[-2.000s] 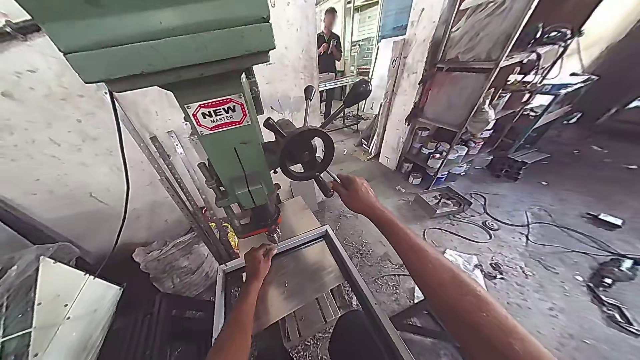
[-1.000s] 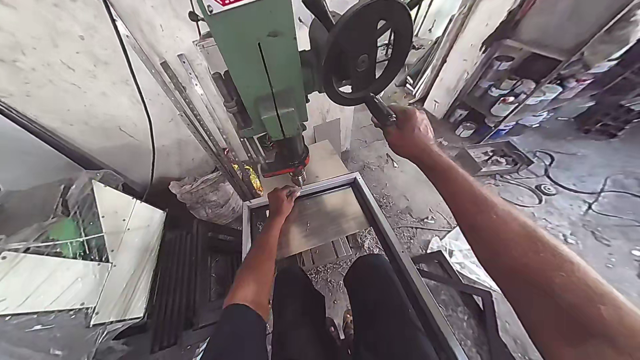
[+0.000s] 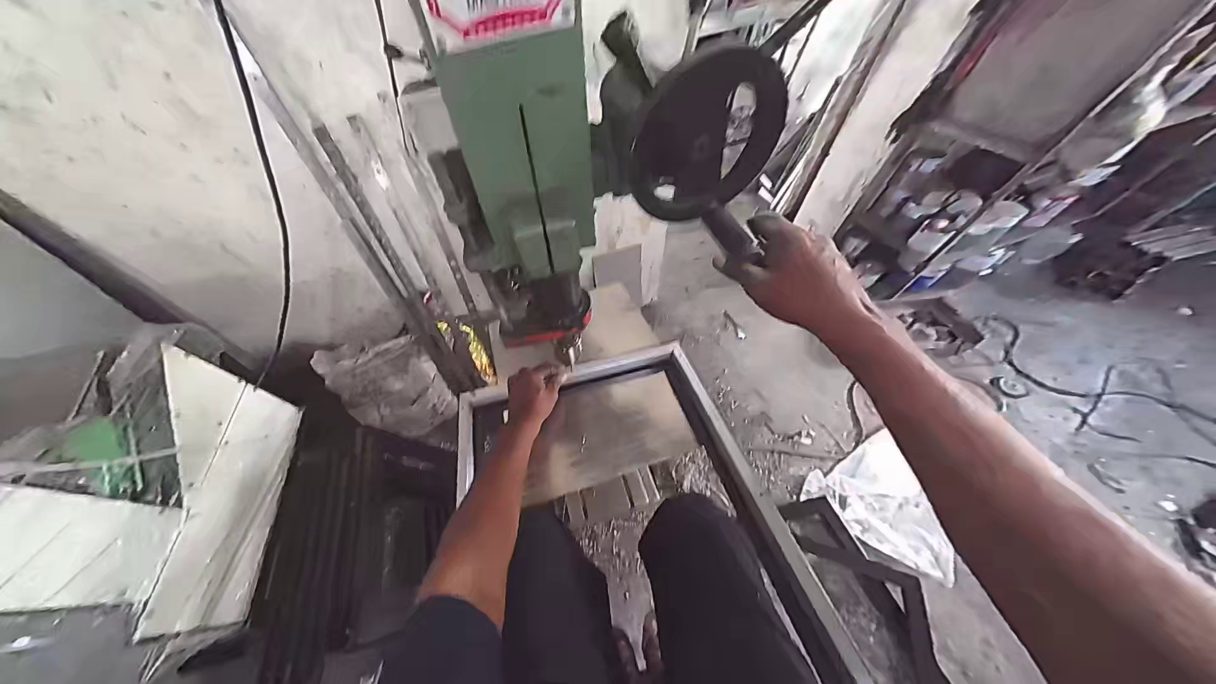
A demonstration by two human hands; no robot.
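Note:
A green drill press (image 3: 522, 161) stands ahead, its chuck and bit (image 3: 568, 347) pointing down at the far bar of a rectangular metal frame (image 3: 622, 365). That frame lies over a flat metal plate (image 3: 617, 427) on the press's table and reaches back past my legs. My left hand (image 3: 535, 389) grips the far bar just left of the bit. On the right, my right hand (image 3: 788, 271) is closed round the black grip of a feed lever (image 3: 730, 233), beside the black handwheel (image 3: 708, 133). Whether the bit touches the bar, I cannot tell.
White panels (image 3: 223, 484) and dark metal bars (image 3: 328, 532) lie at left. Long metal strips (image 3: 356, 209) lean on the wall. To the right are a black metal frame (image 3: 879, 570), a plastic sheet (image 3: 883, 494), cables (image 3: 1092, 389) and a shelf of cans (image 3: 959, 214).
The view has tipped down and come closer to the press. Both hands keep their holds, the left on the frame and the right on the lever.

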